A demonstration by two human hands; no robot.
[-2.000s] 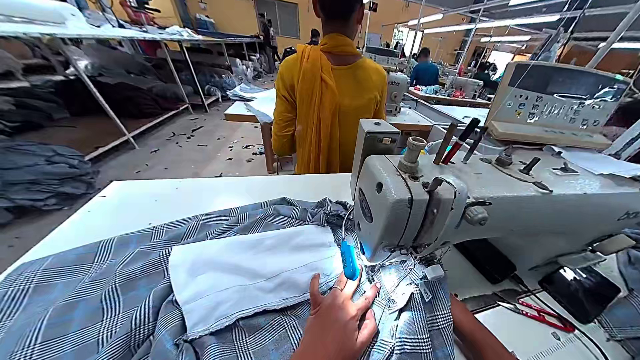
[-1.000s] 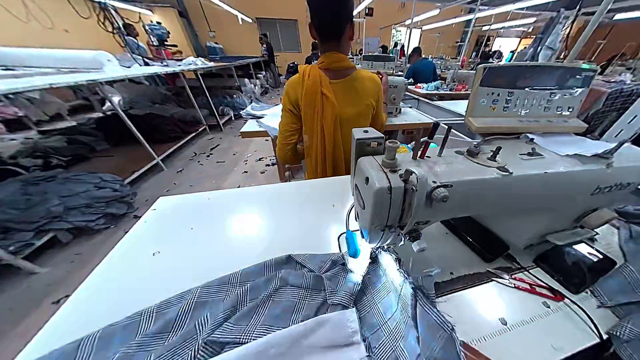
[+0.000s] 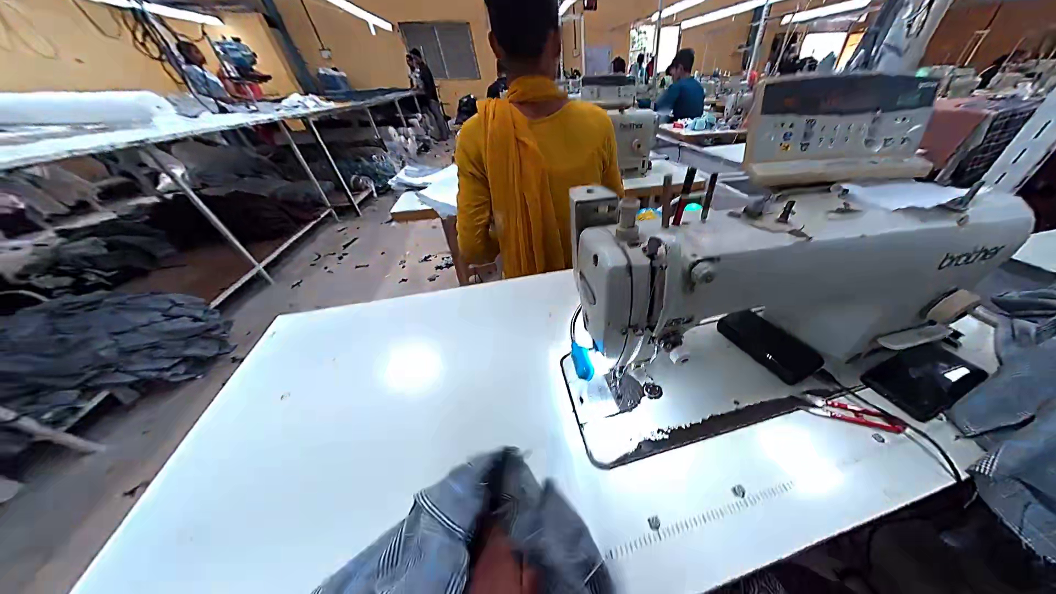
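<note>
One of my hands (image 3: 502,563) is at the bottom edge, blurred and partly covered by grey plaid cloth (image 3: 421,536). It touches the bunched cloth; whether it is my left or my right hand, and how its fingers lie, I cannot tell. No other hand of mine shows. The cloth lies near the table's front, apart from the presser foot (image 3: 629,389) of the Brother sewing machine (image 3: 792,264). A small blue part (image 3: 582,361) hangs beside the lit needle area.
Red-handled thread snips (image 3: 858,414), a black phone (image 3: 924,379) and a dark flat object (image 3: 769,346) lie right of the needle on the white table (image 3: 346,412). More grey cloth (image 3: 1023,462) lies far right. A person in yellow (image 3: 536,181) is just beyond the table.
The plaid cloth has come away from the needle area toward the front of the table. The white fabric piece that lay on it is out of view.
</note>
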